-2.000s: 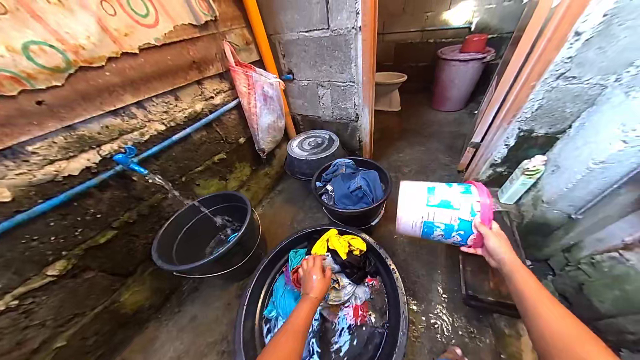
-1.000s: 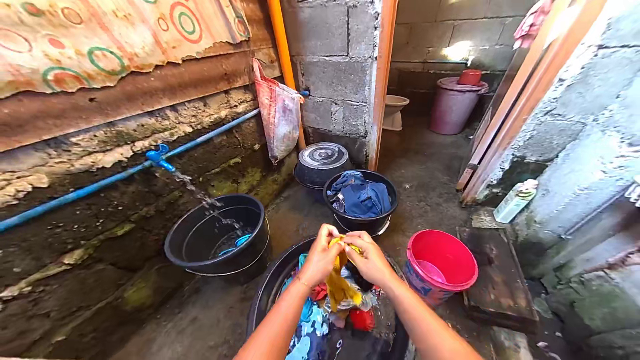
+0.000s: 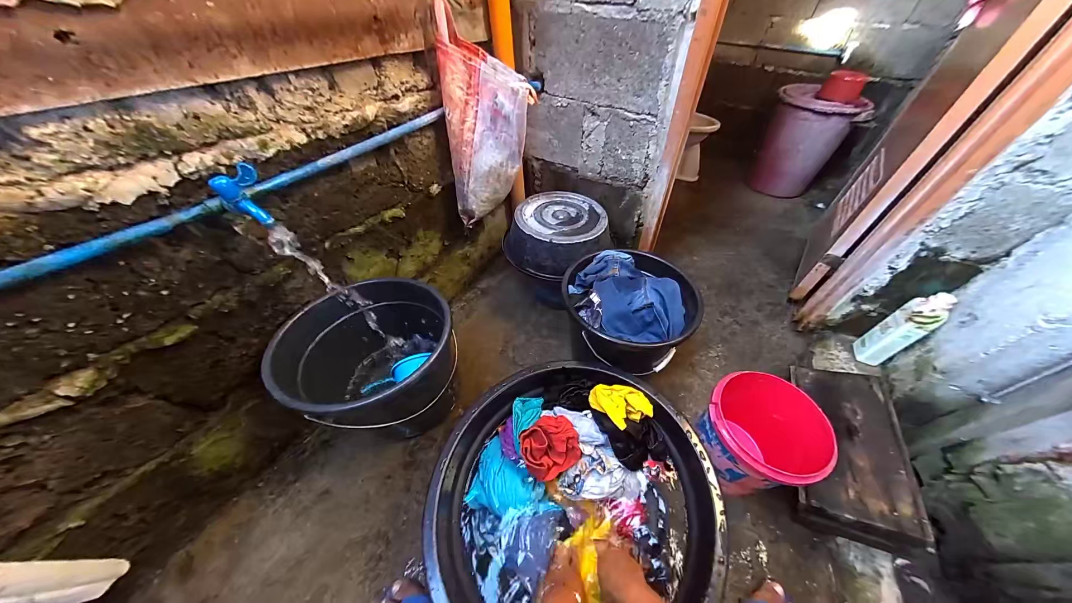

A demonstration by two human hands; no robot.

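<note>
A wide black basin [image 3: 712, 519] holds wet clothes and water. Low in the basin, my left hand [image 3: 564, 574] and my right hand [image 3: 621, 574] are side by side at a yellow cloth [image 3: 590, 544], partly under water; their fingers are blurred and partly hidden. Around them lie a turquoise cloth [image 3: 505, 481], a red bundled cloth [image 3: 549, 446], a white patterned cloth [image 3: 599, 469] and a black cloth [image 3: 634, 440]. A second yellow cloth [image 3: 621, 404] rests at the far side, out of my hands.
Water runs from a blue tap [image 3: 241, 194] into a black bucket [image 3: 276, 368] with a blue dipper [image 3: 410, 366]. Behind the basin stands a bucket of dark blue clothes [image 3: 641, 306]. A pink bucket [image 3: 775, 427] is at the right, beside a wooden board [image 3: 867, 461]. A plastic bottle [image 3: 904, 329] leans on the wall.
My right hand held the pink bucket tilted two seconds ago; the bucket now stands on the floor. Both hands have lowered into the basin from above it, where they held a yellow cloth.
</note>
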